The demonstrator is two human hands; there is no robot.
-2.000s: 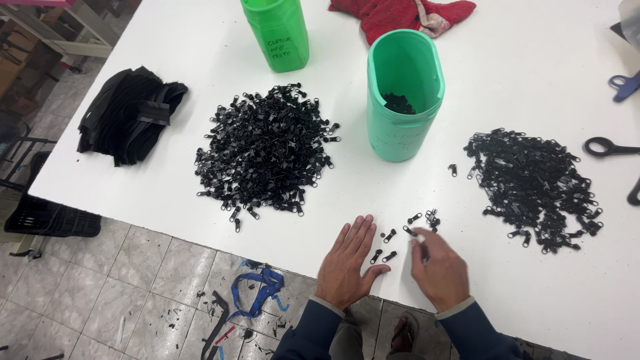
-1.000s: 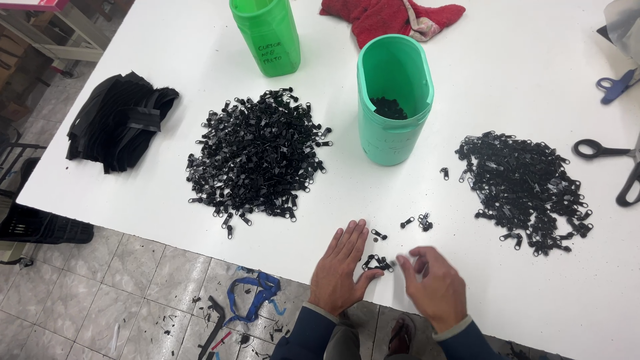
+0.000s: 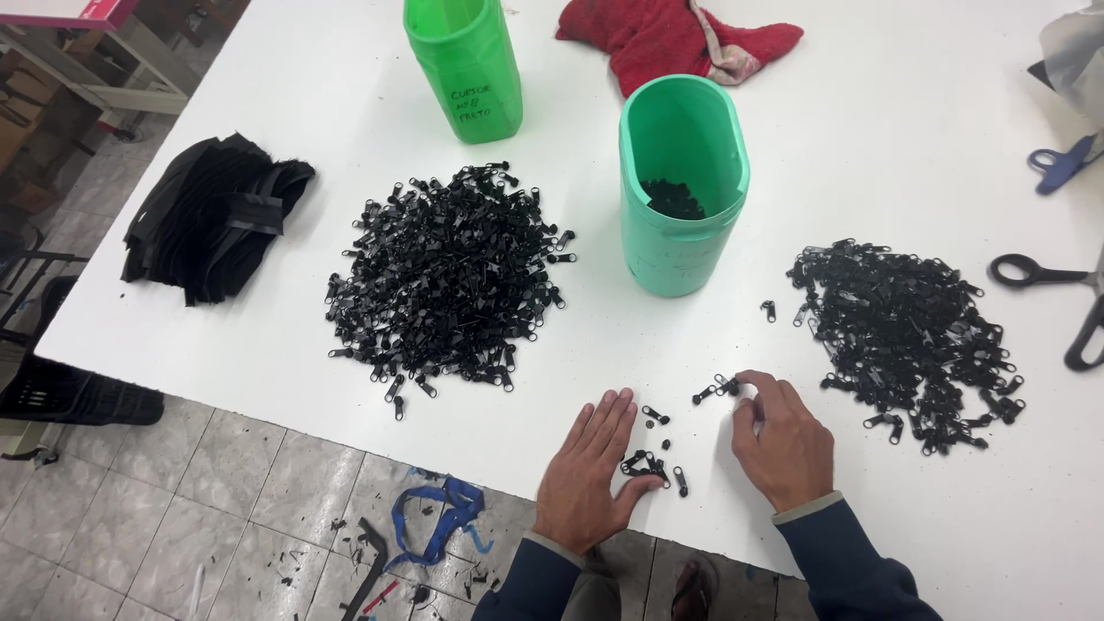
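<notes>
My left hand [image 3: 595, 470] lies flat near the white table's front edge, its thumb beside a small group of black zipper sliders [image 3: 647, 466]. The fingertips of my right hand [image 3: 780, 440] touch a small cluster of sliders [image 3: 720, 388]; whether they grip one cannot be seen. A large heap of black zipper sliders [image 3: 448, 276] is left of my hands, and another heap [image 3: 906, 336] is on the right. Behind my hands stands a teal plastic container [image 3: 681, 259] with dark pieces inside.
A green plastic container [image 3: 474, 95] with handwriting and a red cloth [image 3: 664, 34] are at the back. Black fabric strips [image 3: 207, 224] lie far left. Black-handled scissors [image 3: 1035, 272] and a blue-handled tool [image 3: 1061, 164] lie at right. Scraps and blue tape [image 3: 431, 517] are on the floor.
My right hand has moved away from the sliders beside my left thumb to the cluster farther up the table. Sliders that lay apart near my left hand are now bunched closer to its thumb.
</notes>
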